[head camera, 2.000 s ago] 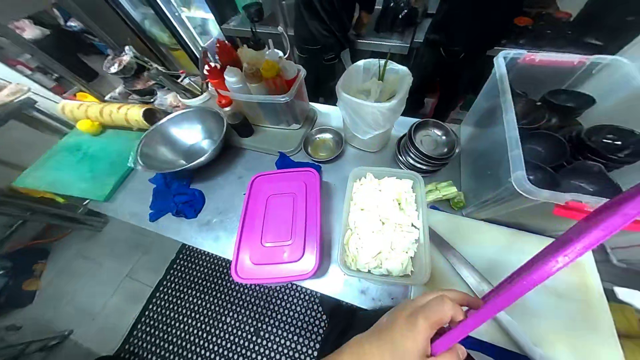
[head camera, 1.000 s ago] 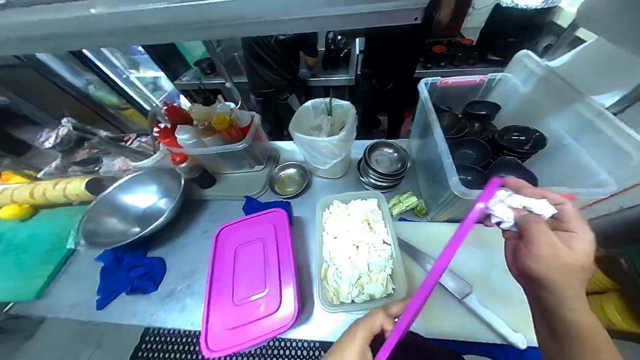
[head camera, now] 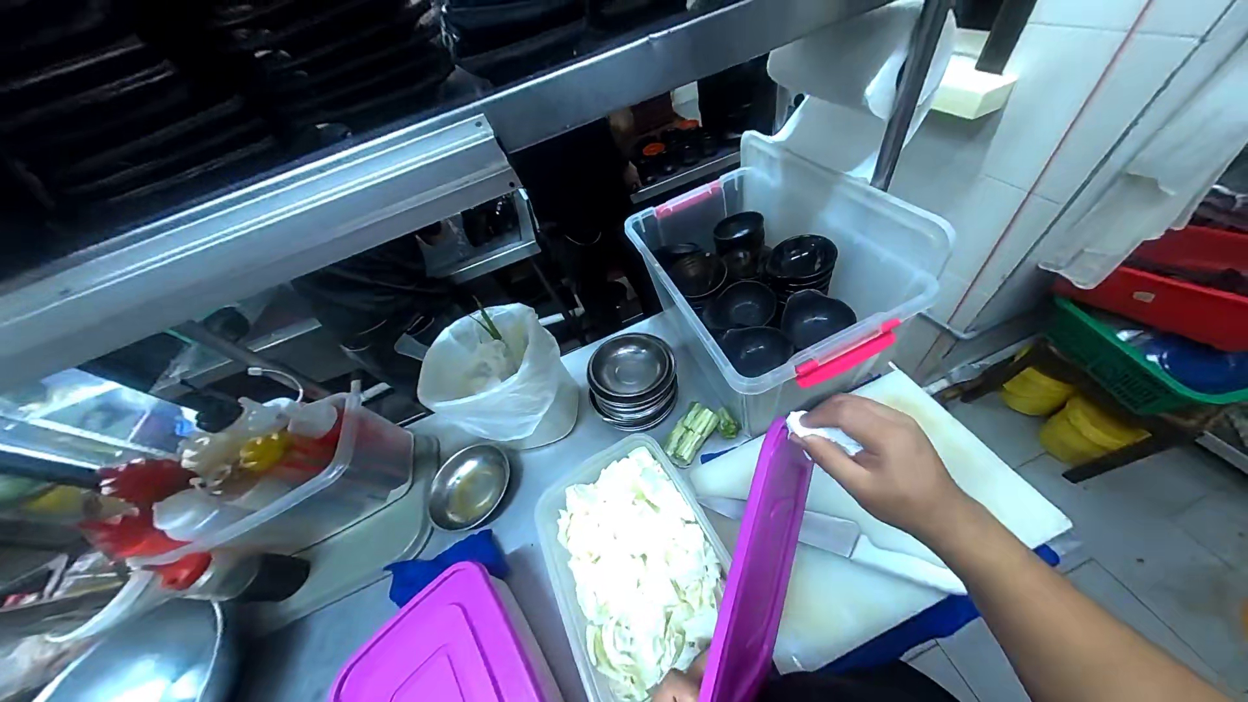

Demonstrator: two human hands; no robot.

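My left hand (head camera: 680,682), at the bottom edge and partly hidden, grips the lower end of a magenta plastic lid (head camera: 756,575) tilted on its edge. My right hand (head camera: 868,463) pinches a crumpled white tissue or cloth (head camera: 821,434) against the lid's upper end. Left of the lid, a clear plastic container (head camera: 553,526) is filled with chopped pale cabbage (head camera: 634,565). On the right, a white-handled knife (head camera: 877,556) lies on a white cutting board (head camera: 848,614), partly behind the lid. Cut green vegetable stalks (head camera: 692,432) lie near the container's far end.
A lidded magenta container (head camera: 448,643), steel bowl (head camera: 470,487), blue cloth (head camera: 444,565) and sauce-bottle bin (head camera: 370,468) are left. Behind stand a bag-lined bucket (head camera: 507,390), stacked steel bowls (head camera: 632,375) and a large clear bin (head camera: 838,370) of black bowls. A metal shelf (head camera: 409,185) hangs above.
My right hand, not seen in the oldest frame, stays at the lid's upper end with the white tissue or cloth. The lid is now steeper. The view has turned right.
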